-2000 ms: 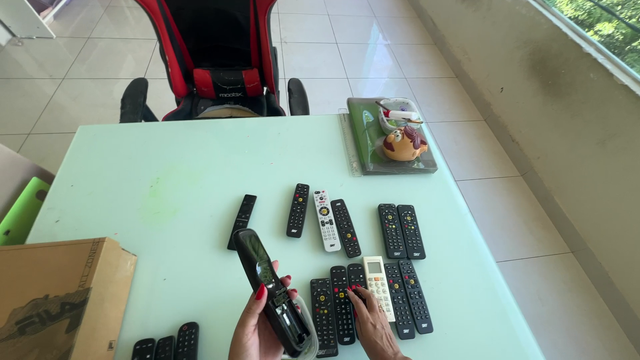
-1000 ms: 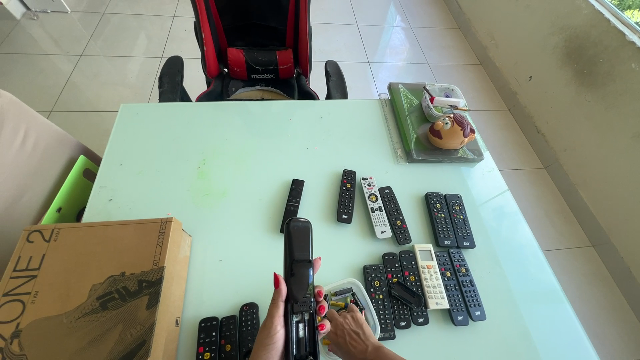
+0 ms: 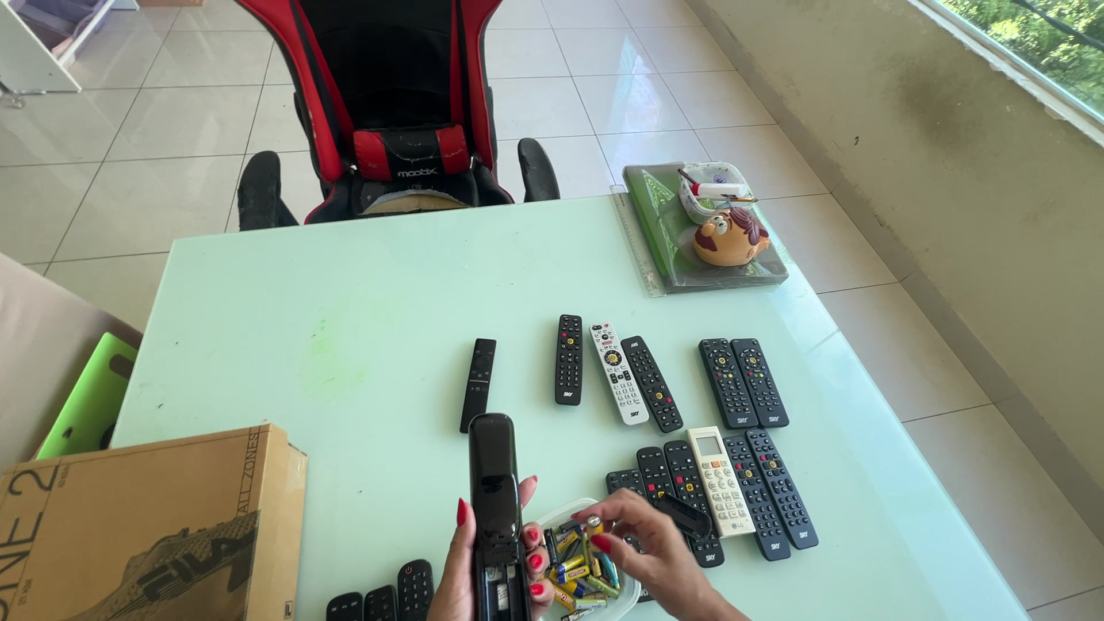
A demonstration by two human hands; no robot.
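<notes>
My left hand [image 3: 461, 565] holds a black remote control [image 3: 496, 483] upright, its back facing me and its lower battery compartment uncovered. Between the thumb and index finger of my right hand [image 3: 651, 548] is a battery [image 3: 593, 524], just above a clear plastic tub [image 3: 628, 604]. Loose batteries [image 3: 573, 569] fill the tub, which is partly behind the left fingers. A black battery cover [image 3: 684, 516] lies across the remotes to the right of the tub. The cream air conditioner remote [image 3: 721, 483] lies close by.
Black remotes [image 3: 780, 487] and a white remote [image 3: 618, 375] lie on the glass-topped table [image 3: 259, 328]. A cardboard box [image 3: 147, 526] stands at the left, beside more remotes [image 3: 415, 591]. At the far right, a green folder [image 3: 655, 207] bears a small basket [image 3: 690, 198] and a bird figurine [image 3: 729, 240].
One second ago my right hand was in the battery tub; now it is raised with a battery. Two seconds ago it was at the remotes, and the left hand's remote was tilted.
</notes>
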